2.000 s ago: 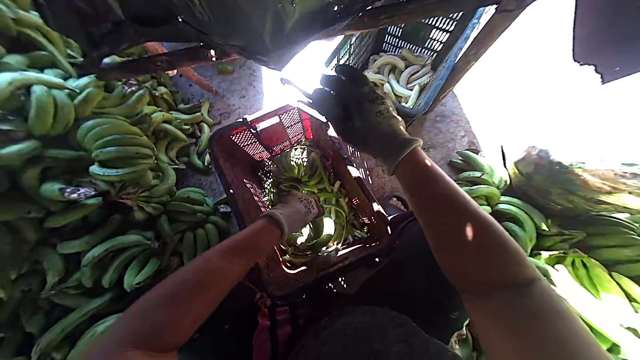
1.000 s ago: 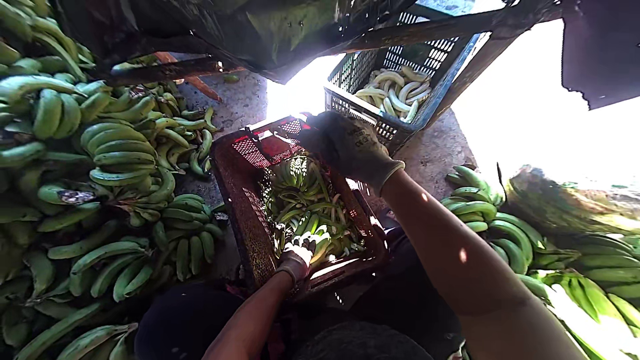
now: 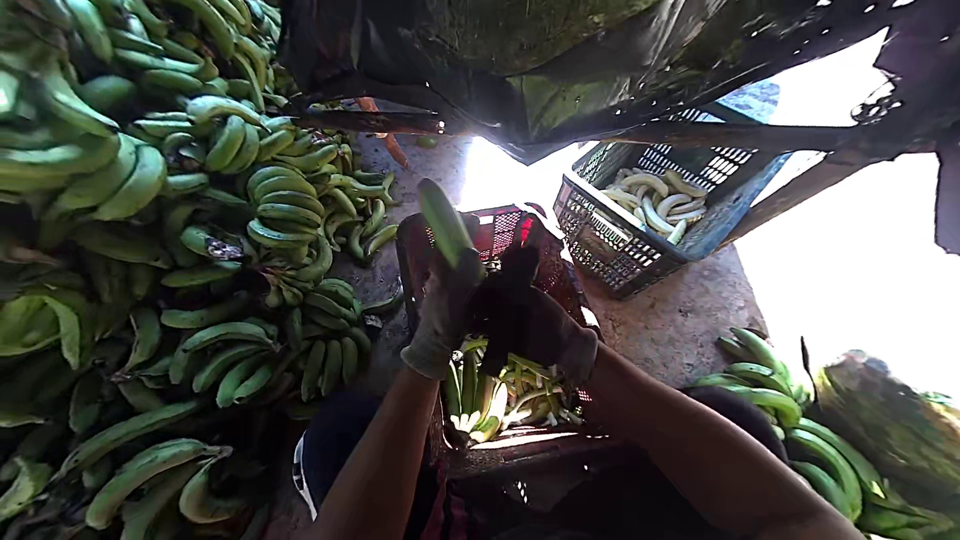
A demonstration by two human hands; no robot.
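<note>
My gloved left hand (image 3: 450,300) is closed around a green plantain (image 3: 444,221), which points up and away above the red crate. Close beside it, my gloved right hand (image 3: 536,319) is in deep shadow; its fingers and anything in them cannot be made out. Both hands are over the red plastic crate (image 3: 499,232). Inside that crate lie green plantains (image 3: 476,397) and strips of peel (image 3: 536,390). Peeled plantains (image 3: 660,199) lie in a dark plastic crate (image 3: 611,247) at the upper right.
A large heap of green plantain bunches (image 3: 281,206) fills the left side. More green plantains (image 3: 825,450) lie at the lower right. Dark torn sheeting (image 3: 540,67) hangs low across the top, by a wooden pole (image 3: 735,135). Concrete floor (image 3: 675,322) shows between the crates.
My left hand has come up out of the red crate with a green plantain. My right hand has moved from the crate's far right edge to beside my left hand.
</note>
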